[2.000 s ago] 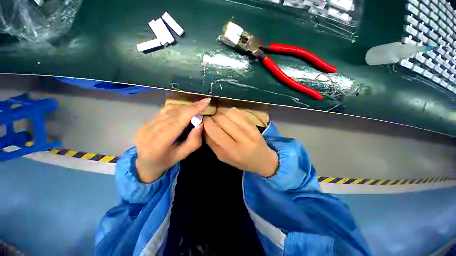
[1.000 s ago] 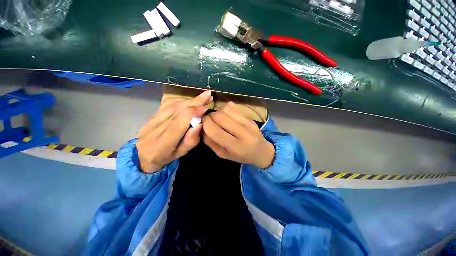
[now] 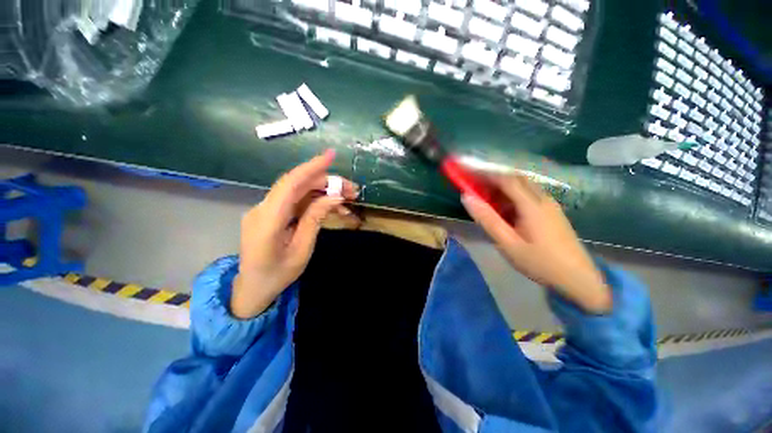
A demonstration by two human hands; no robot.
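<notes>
My left hand (image 3: 283,228) pinches a small white plastic piece (image 3: 334,186) between its fingertips at the bench's front edge. My right hand (image 3: 529,232) is closed around the red handles of the pliers (image 3: 457,173). The pliers' head, with a pale block (image 3: 404,116) on its jaws, points up and left over the green mat. The handles are blurred and partly hidden by the hand. Several loose white strips (image 3: 295,112) lie on the mat beyond my left hand.
A crumpled clear bag (image 3: 110,59) with white pieces is at the back left. Trays with rows of white parts stand at the back middle (image 3: 440,41) and right (image 3: 703,110). A translucent bottle (image 3: 618,151) lies against the right tray. A blue stool (image 3: 42,224) is at the left.
My right hand has left the small piece at my left hand, moved right and up, and taken hold of the pliers. My left hand still holds the piece. The view takes in more of the trays.
</notes>
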